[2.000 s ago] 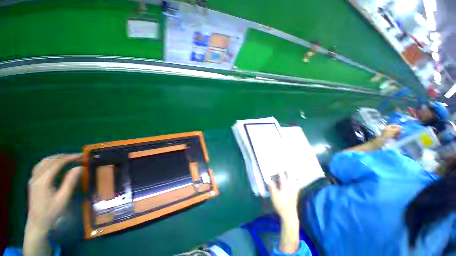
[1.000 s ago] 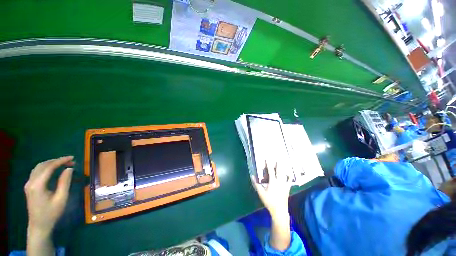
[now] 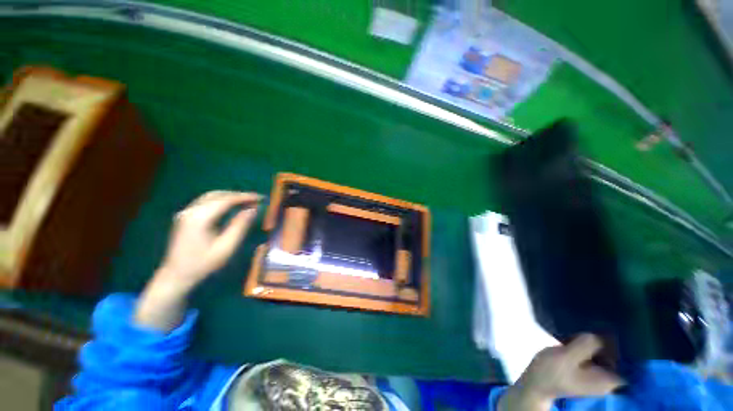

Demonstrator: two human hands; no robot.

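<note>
An orange-brown frame (image 3: 346, 303) lies flat on the dark-green bench, with a black template and a dark centre inside it. My left hand (image 3: 205, 237) is at the frame's left edge, thumb and fingers apart, holding nothing. My right hand (image 3: 567, 369) is shut on the lower end of a large black panel (image 3: 558, 233), which is blurred and raised over the white sheet stack (image 3: 502, 281). The panel hides the right part of the stack.
Stacked brown frames (image 3: 96, 185) stand tall at the left. A metal rail (image 3: 321, 68) runs along the green wall, with an instruction sheet (image 3: 482, 68) above it. A black object (image 3: 675, 313) and a blue sleeve (image 3: 683, 381) are at the right.
My right hand has lifted a black panel from the stack area. The view has turned left, so the stacked frames now show. My left hand stays beside the frame.
</note>
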